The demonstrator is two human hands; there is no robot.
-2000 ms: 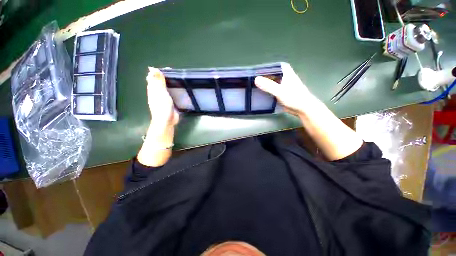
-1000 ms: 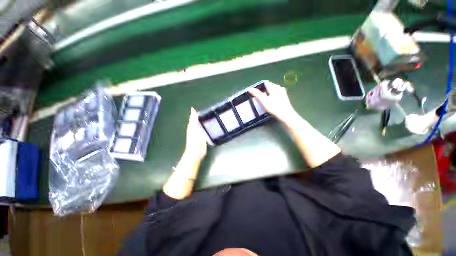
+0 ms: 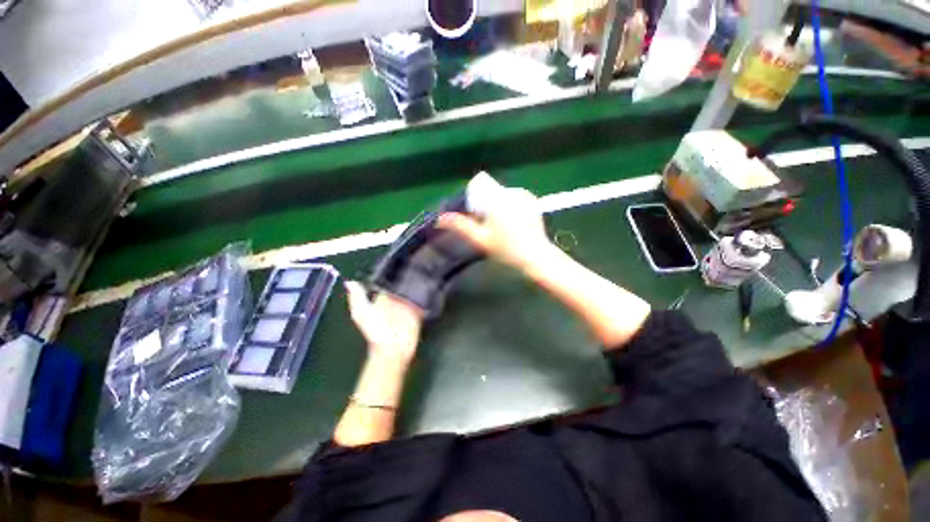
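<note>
A stack of blister trays [image 3: 433, 260] is held above the dark green bench [image 3: 489, 357], tilted, dark and blurred by motion. My left hand [image 3: 388, 321] is at its lower left end. My right hand [image 3: 500, 224] grips its upper right end, fingers over the top. A second tray stack [image 3: 281, 324] with four pale windows lies on the bench at left. Beside it a crinkled plastic bag [image 3: 171, 377] holds more trays.
A smartphone [image 3: 662, 239], a white labelled bottle [image 3: 733, 260], a small box [image 3: 720, 173] and a white nozzle [image 3: 816, 304] are at right. A blue tube [image 3: 838, 173] and black hose [image 3: 902, 153] hang there. The green conveyor [image 3: 306, 204] runs behind. A yellow rubber band [image 3: 565, 241] lies right of my hand.
The view has tilted up, showing the conveyor and far side. The held stack has moved away from my body toward the conveyor and turned more steeply; its pale windows no longer show clearly.
</note>
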